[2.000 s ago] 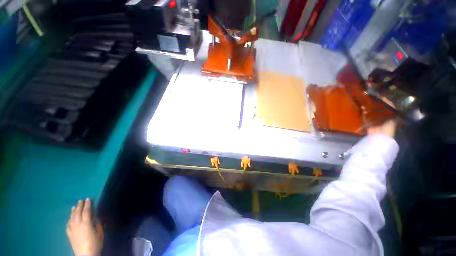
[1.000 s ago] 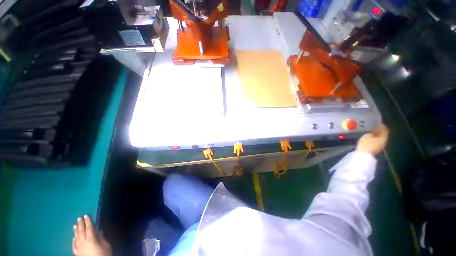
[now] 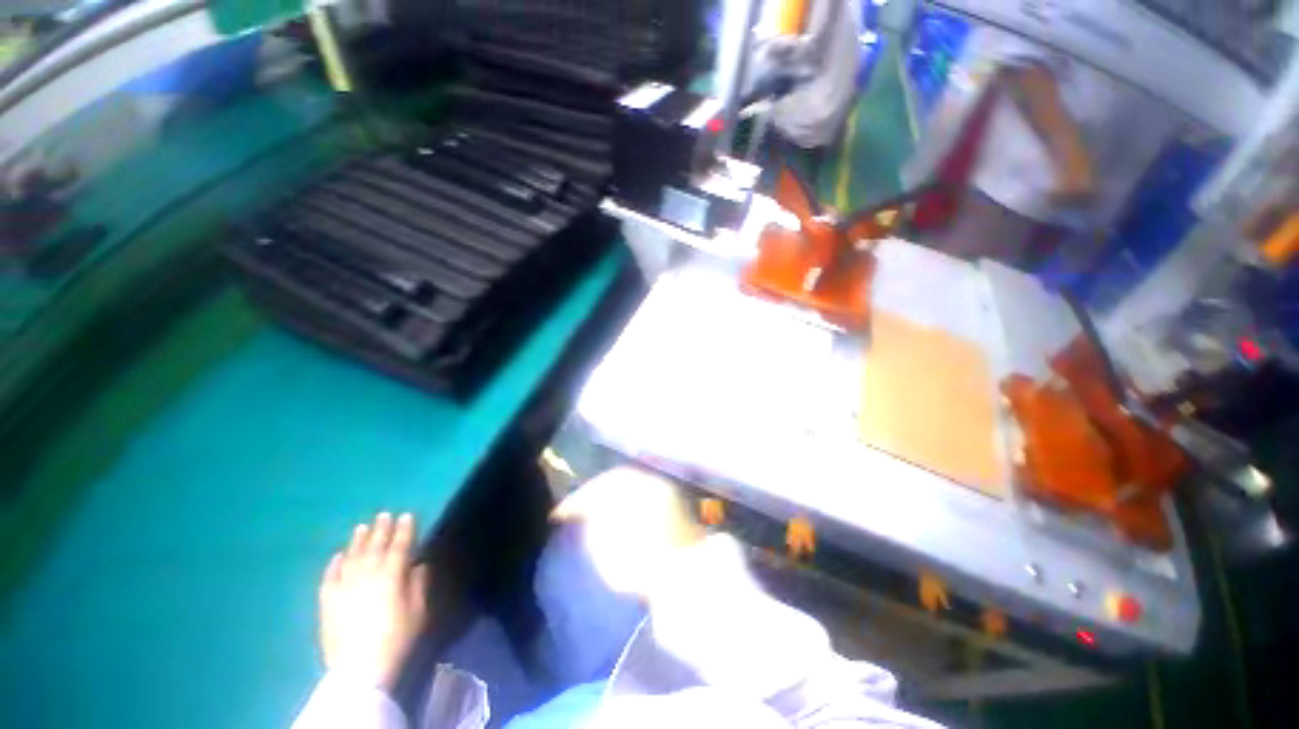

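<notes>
My left hand (image 3: 373, 598) lies flat and empty on the right edge of the green bench (image 3: 214, 499), fingers slightly apart. My right hand (image 3: 627, 524) is over my lap at the machine's front left edge. It is overexposed and blurred, so its grip cannot be told. On the white-topped bench machine (image 3: 712, 370), one orange fixture (image 3: 815, 271) stands at the back and another (image 3: 1090, 449) at the right. Dark bars, apparently of black Y-shaped frames, rise from both. A tan pad (image 3: 933, 402) lies between the fixtures.
Black ribbed trays (image 3: 428, 257) are stacked at the bench's far right end. A black device (image 3: 667, 157) stands at the machine's back left corner. A red button (image 3: 1124, 608) and orange fittings (image 3: 801, 537) line the machine's front. Other people (image 3: 1019, 143) are beyond it.
My right hand has moved from the right fixture, past the machine's front right corner, to its front left. My left hand stays on the bench edge. The view has turned left.
</notes>
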